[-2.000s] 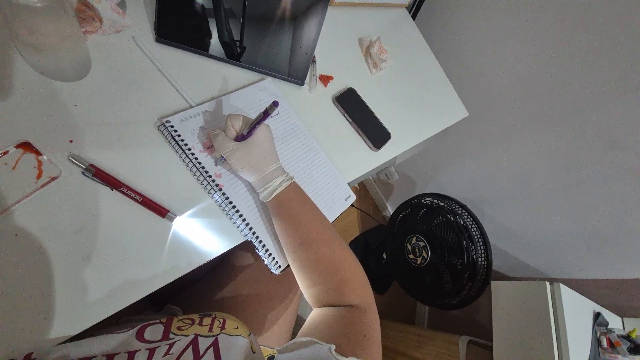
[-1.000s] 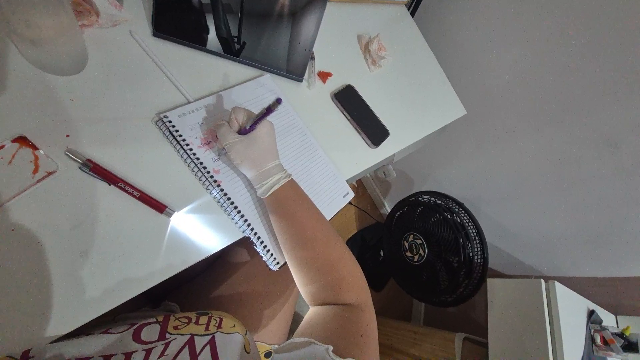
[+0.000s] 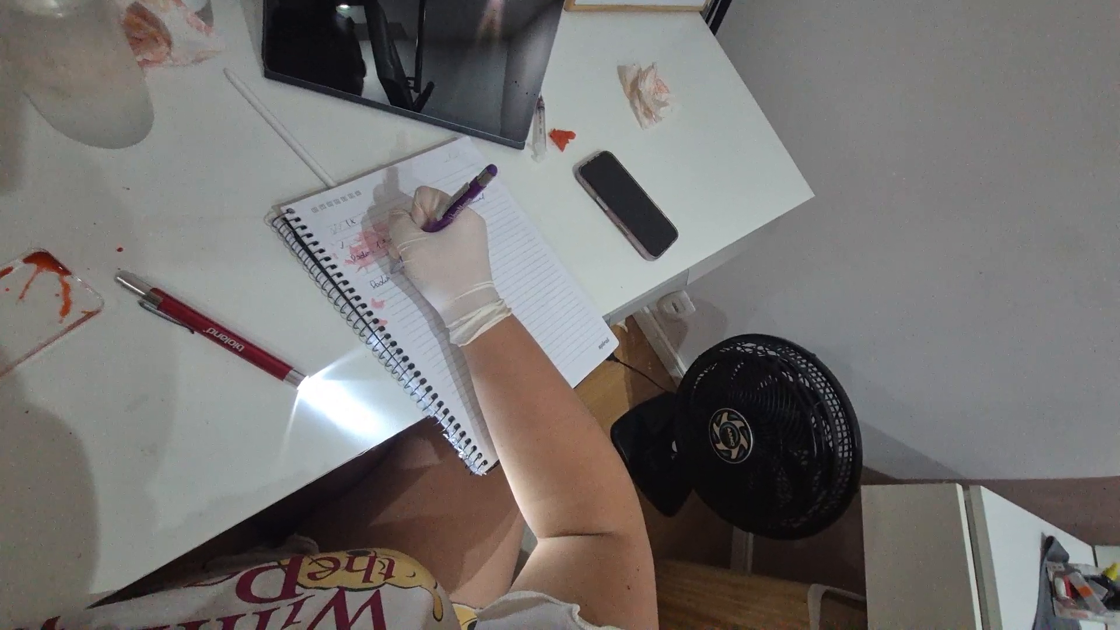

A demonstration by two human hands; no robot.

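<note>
My right hand point(image 3: 446, 254), in a pale disposable glove, holds a purple pen point(image 3: 461, 199) over a lined spiral notebook point(image 3: 525, 297). The fingers are curled around the pen and hide its tip. The page bears handwriting and pink-red smears left of the hand. A red penlight point(image 3: 219, 335) lies lit on the white desk, its beam reaching toward the notebook's spiral edge. My left hand is not in view.
A dark-screened device point(image 3: 411, 61) lies above the notebook. Right of it are a phone point(image 3: 627, 206), a small tube point(image 3: 539, 129) and stained crumpled tissue point(image 3: 646, 93). A red-smeared clear plate point(image 3: 52, 297) lies left; a black fan point(image 3: 770, 437) stands beyond the desk edge.
</note>
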